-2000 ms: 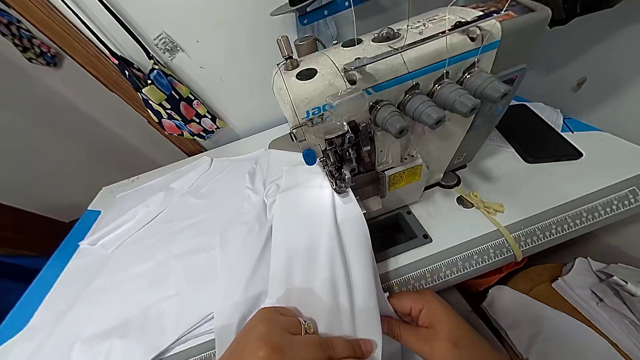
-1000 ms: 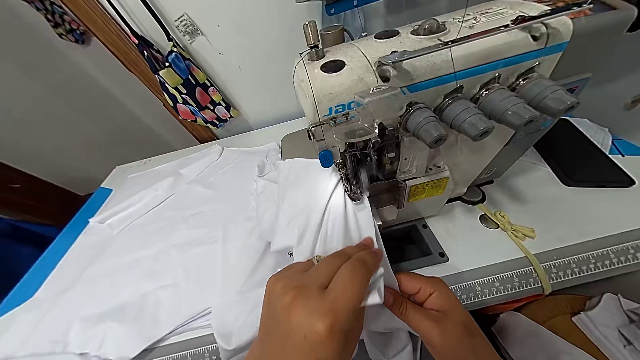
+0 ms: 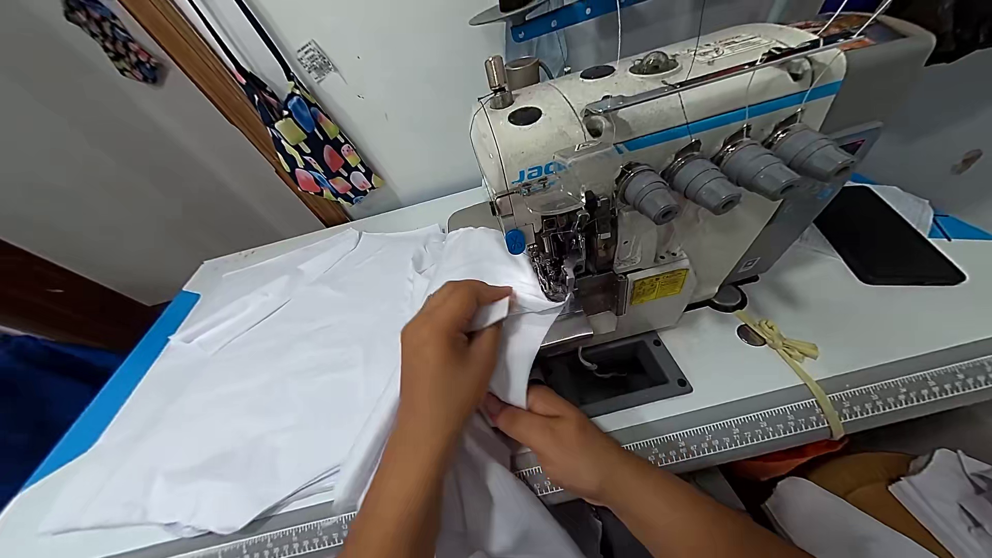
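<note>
A white-and-grey Jack overlock sewing machine [image 3: 682, 155] stands on the white table. White fabric [image 3: 484, 260] lies up against its needle and presser foot area [image 3: 554, 271]. My left hand [image 3: 453, 341] pinches a folded edge of this fabric between thumb and fingers, just left of the presser foot. Lower down, near the table's front edge, my right hand [image 3: 554, 434] grips the hanging edge of the same piece; its fingertips are partly hidden by the cloth. More white fabric pieces [image 3: 256, 387] lie spread in layers over the left side of the table.
A measuring tape strip [image 3: 728, 434] runs along the table's front edge, with a yellow tied band [image 3: 790, 356] over it. A black phone [image 3: 887, 236] lies at the right. An open recess [image 3: 620, 372] is below the machine head. Fabric pieces [image 3: 837, 515] sit below at the lower right.
My left hand has moved up along the fabric, close to the presser foot, and now lifts a folded edge. My right hand still holds the cloth near the table's front edge.
</note>
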